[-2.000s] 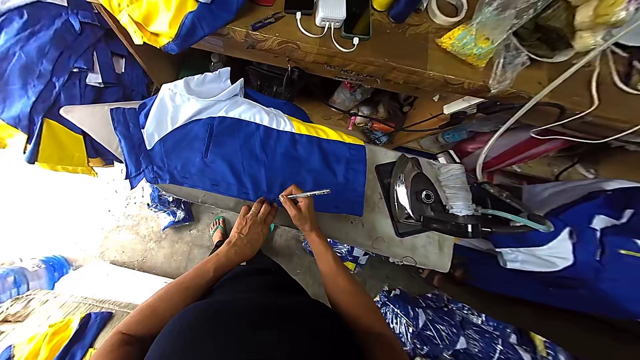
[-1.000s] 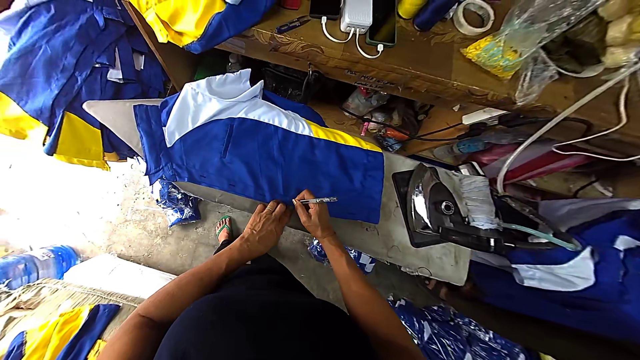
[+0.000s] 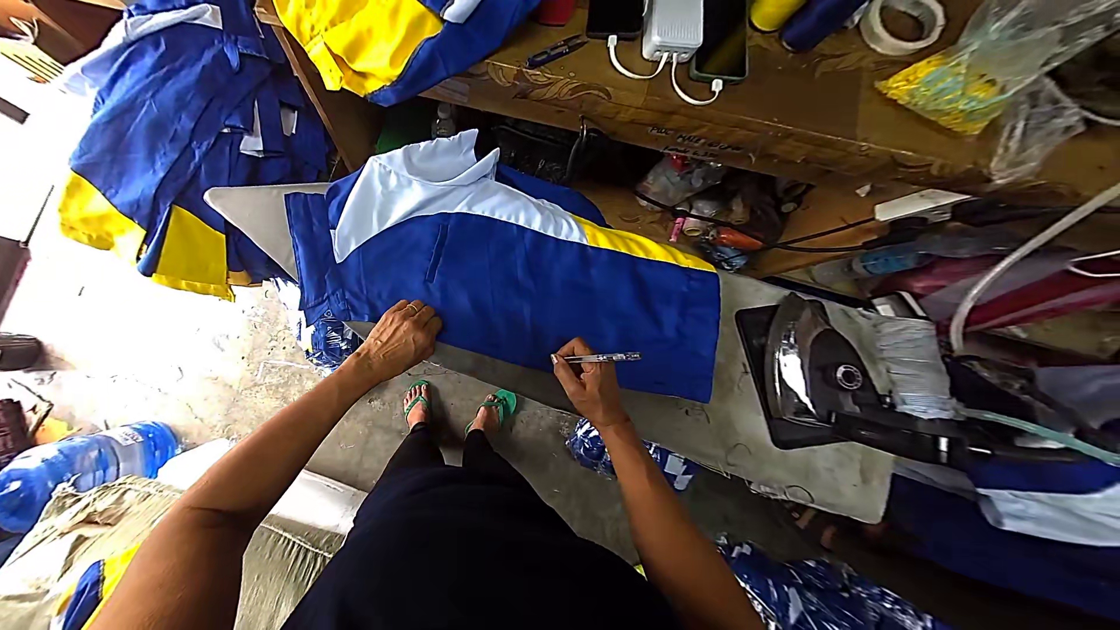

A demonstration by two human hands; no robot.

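A blue garment piece (image 3: 525, 297) with white and yellow panels lies spread along a grey ironing board (image 3: 787, 472). My left hand (image 3: 402, 339) rests on its near edge, left of the middle, fingers curled; whether it pinches the cloth is hard to tell. A pen (image 3: 602, 357) is held in my right hand (image 3: 591, 382) at the near edge of the cloth, further right, pointing sideways. A short slit or seam line shows on the blue part. On the board's right end stands a steam iron (image 3: 822, 376) on a dark rest pad.
Behind the board runs a wooden table (image 3: 770, 122) with phones, a white power bank (image 3: 672, 31), a tape roll (image 3: 902, 24) and thread spools. More blue and yellow garments (image 3: 175, 131) hang at the left. A white hose (image 3: 1006, 254) arches near the iron. Wrapped blue bundles (image 3: 822, 586) lie below.
My left hand has moved left along the cloth's near edge, away from my right hand, which still holds the pen. The garment and iron stay in place on the board.
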